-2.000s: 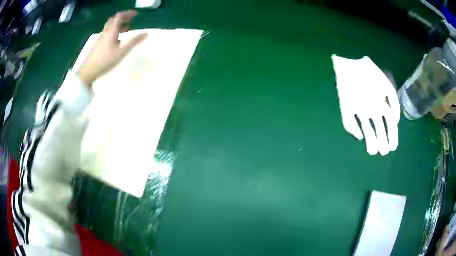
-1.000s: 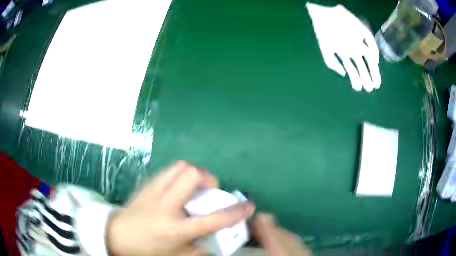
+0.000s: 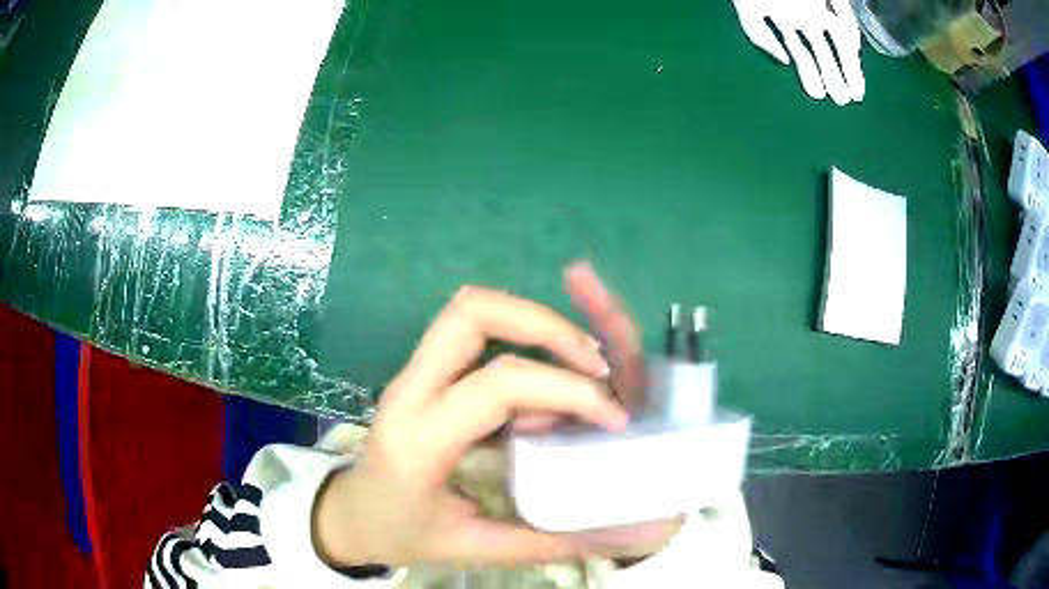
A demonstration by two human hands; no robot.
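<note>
A white plug adapter is held above the table's near edge, its long side facing me. Two metal pins with dark bases point up from a raised block at its right part. My left hand grips its left end, with fingers on top and the thumb or palm below. My right hand is mostly hidden behind the adapter; one blurred finger shows above it and part of the hand shows beneath. Whether it also grips the adapter is partly hidden, but it touches it from behind.
The green table bears a white sheet under clear film at left. A white pad lies right of centre. A white glove, clear bottle and yellow-tan object are at upper right. White adapters line the right edge.
The view has shifted, so table things sit higher. The adapter has been turned and now shows its pins upward. Earlier, my left hand was over the sheet without the adapter.
</note>
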